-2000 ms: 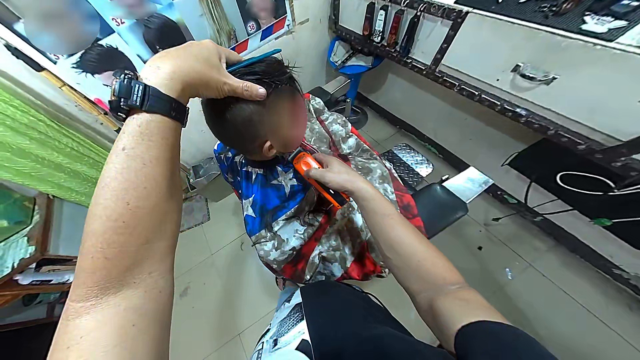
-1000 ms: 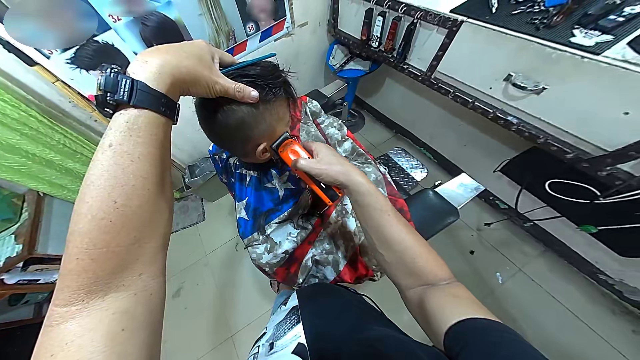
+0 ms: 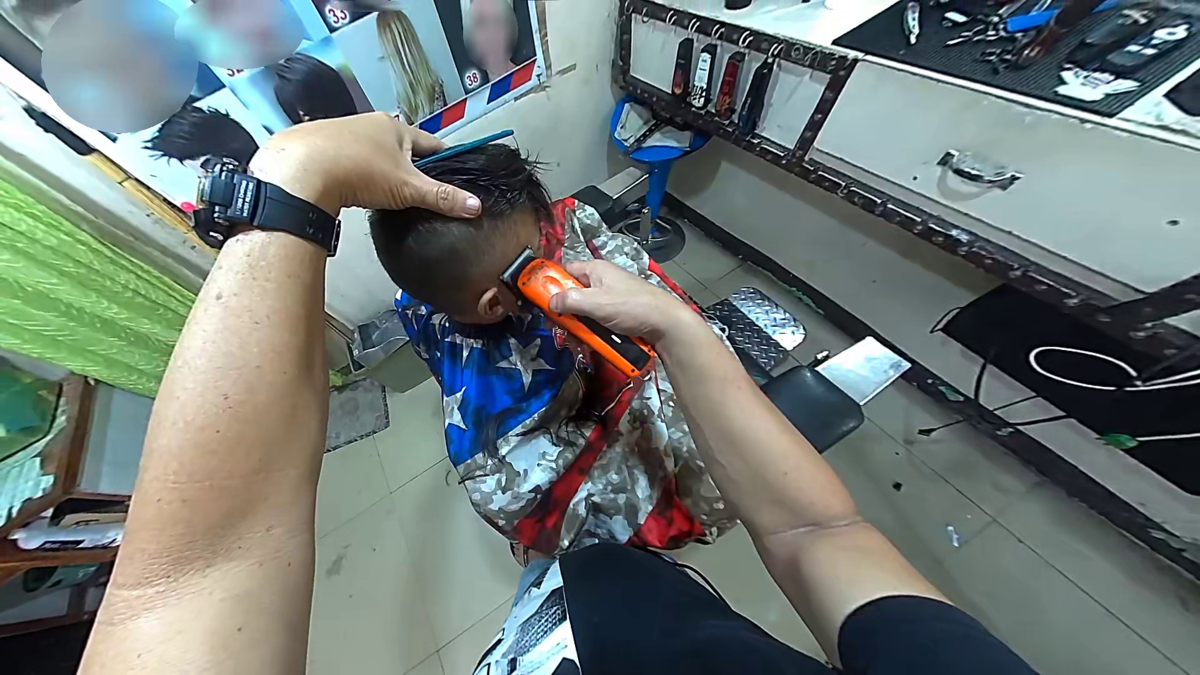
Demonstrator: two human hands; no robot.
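Note:
An orange hair clipper (image 3: 583, 317) is gripped in my right hand (image 3: 614, 300), its black blade against the side of a seated person's head (image 3: 441, 258), just above and in front of the ear. My left hand (image 3: 380, 169) rests on top of that head, thumb pressed on the dark hair. A teal comb (image 3: 466, 147) sticks out from under the left hand's fingers, which are partly hidden. A barber cape (image 3: 562, 459) with white stars on blue, red bands and camouflage print covers the person's body.
Right of the person are a black armrest (image 3: 816, 405) and a metal footrest (image 3: 764, 319). Clippers hang on a rack (image 3: 717, 89) beside a counter with a drawer (image 3: 994, 187). A blue stool (image 3: 656, 150) stands behind. Cables (image 3: 1078, 361) hang at right.
My right hand has raised the clipper from low beside the jaw to the side of the head near the ear. My left hand stays on top of the head.

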